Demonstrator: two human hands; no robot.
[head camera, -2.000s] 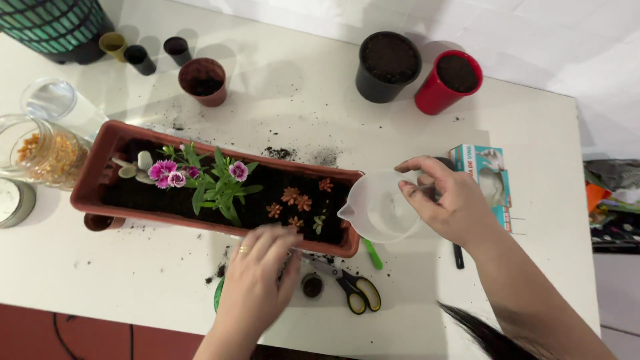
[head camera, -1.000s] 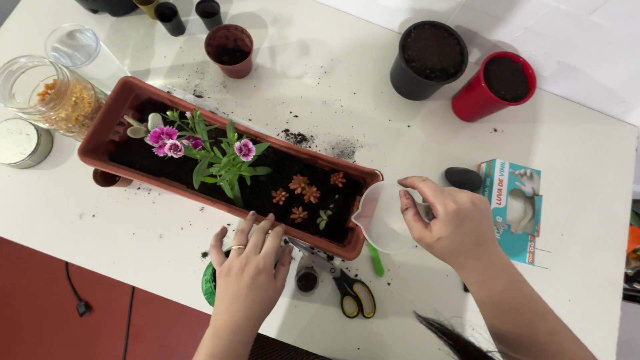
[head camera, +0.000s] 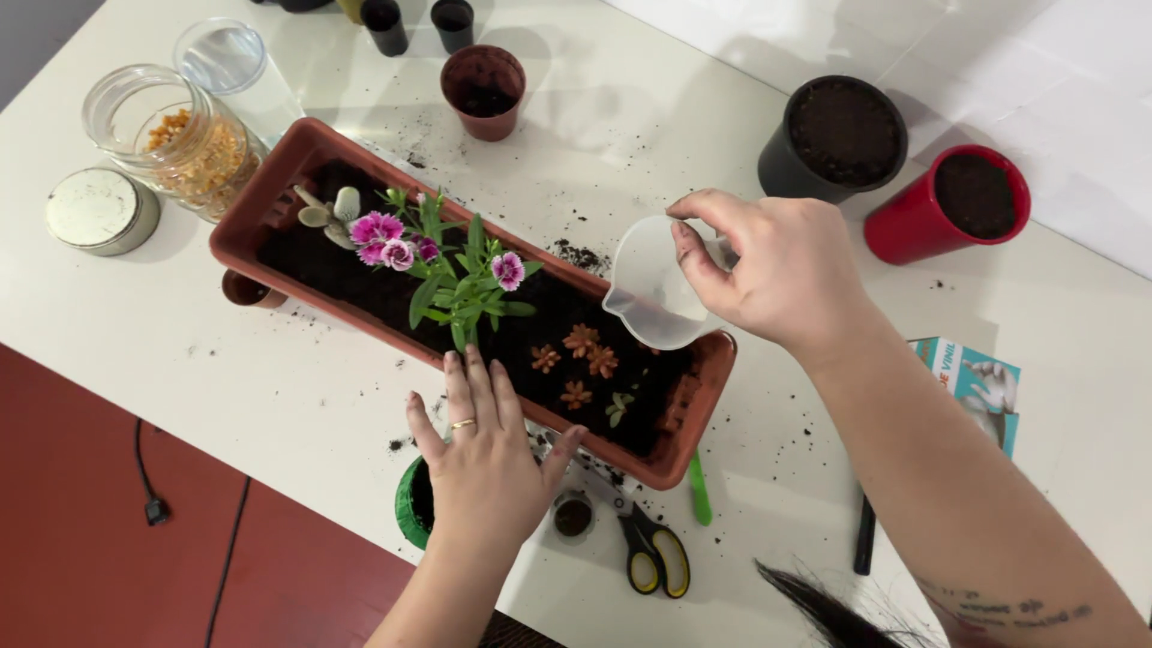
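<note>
My right hand (head camera: 765, 265) grips a translucent plastic measuring jug (head camera: 655, 279) by its handle side, above the right part of a terracotta-coloured plastic planter (head camera: 576, 270). The jug's spout points left over the soil. My left hand (head camera: 486, 441), with a ring on one finger, is spread at the planter's near rim, its fingertips by the base of a pink-flowered dianthus (head camera: 459, 283). Small reddish succulents (head camera: 589, 351) and a small green succulent (head camera: 619, 408) sit in the soil. At the planter's left end stands a pale cactus (head camera: 345, 205).
Scissors (head camera: 657, 553), a green plastic handle (head camera: 700, 490) and a small soil-filled cup (head camera: 573, 516) lie near me. Black (head camera: 774, 162) and red (head camera: 900, 216) pots stand back right. A glass jar (head camera: 211, 157), tin (head camera: 103, 211) and water container (head camera: 220, 58) stand left; a glove box (head camera: 999, 382) right.
My right hand has moved the jug from beside the planter's right end to above its right part. My left hand has its fingers on the near rim, more spread than two seconds ago.
</note>
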